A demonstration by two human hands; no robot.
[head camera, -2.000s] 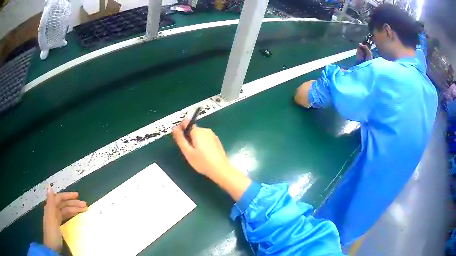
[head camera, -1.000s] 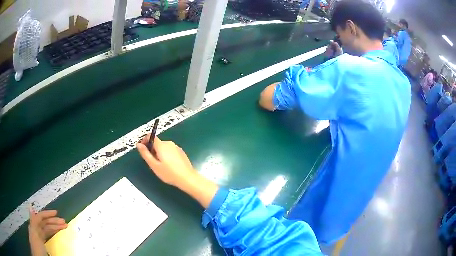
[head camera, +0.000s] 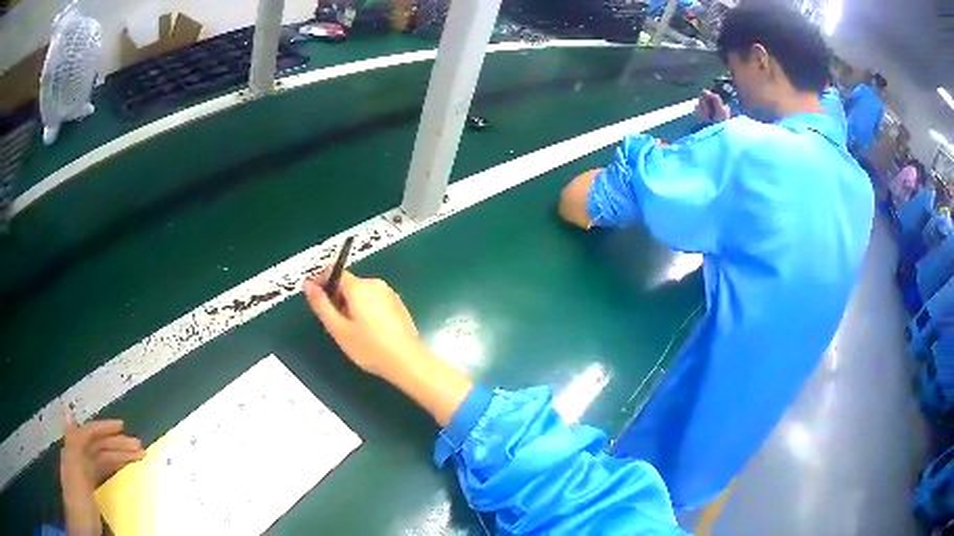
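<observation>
A white sheet (head camera: 246, 450) with a yellowish left edge and faint rows of small marks lies on the glossy green bench. My left hand (head camera: 92, 461) is at the sheet's left edge near the lower left of the picture, fingers spread and nothing seen in it. My right hand (head camera: 364, 319) is raised beyond the sheet, near the worn white strip, and holds dark, pen-like tweezers (head camera: 338, 266) pointing up. Their lower part is hidden by the fingers.
A worn white strip (head camera: 173, 340) with a grey post (head camera: 445, 110) separates the bench from the green conveyor belt (head camera: 262, 194). A small black unit (head camera: 478, 123) is on the belt. A person in a blue smock (head camera: 774, 230) works at the right. Black gridded trays (head camera: 188, 75) lie beyond.
The camera view has swung right and then slightly back. My right hand still holds the tweezers upright, and my left hand stays at the sheet's edge.
</observation>
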